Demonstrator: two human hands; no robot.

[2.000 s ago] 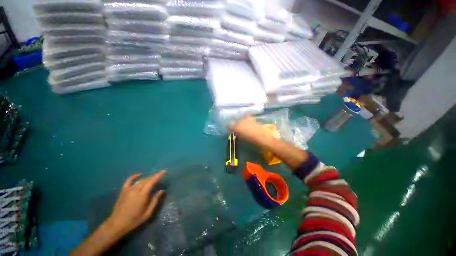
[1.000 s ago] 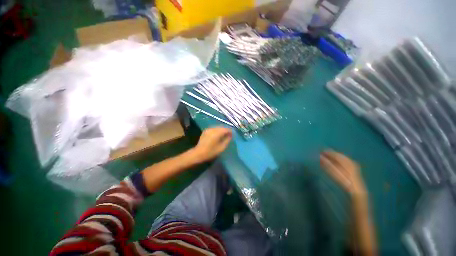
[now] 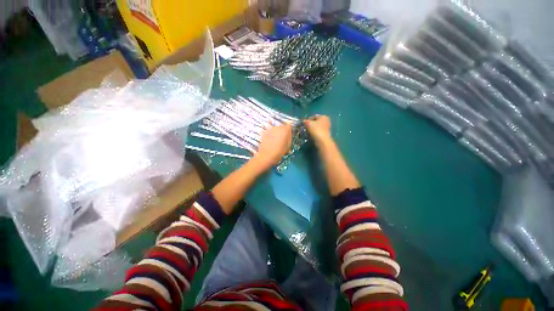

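Thin white LED strips (image 3: pixel 234 121) lie in a loose row on the green bench, with green and dark ends toward my hands. A few lie apart at the near left side. My left hand (image 3: pixel 276 143) is curled over the near part of the row, closed on strips. My right hand (image 3: pixel 318 129) is at the right end of the row, fingertips pinched on strip ends. The fingertips of both hands are partly hidden, so how many strips they hold cannot be told.
A brown carton (image 3: pixel 161 203) overflows with bubble wrap (image 3: pixel 103 146) at left. A yellow box (image 3: pixel 176 27), a bulk strip pile (image 3: pixel 304 61) and blue trays (image 3: pixel 358 33) stand behind. Stacked packs (image 3: pixel 461 91) fill the right. A yellow-black cutter (image 3: pixel 477 285) lies lower right, near a yellow-orange holder (image 3: pixel 517 304).
The view has swung left from the tape dispenser and wrap sheet to the strips. Both hands have moved forward from the bench's near edge onto the strip row and closed on its ends.
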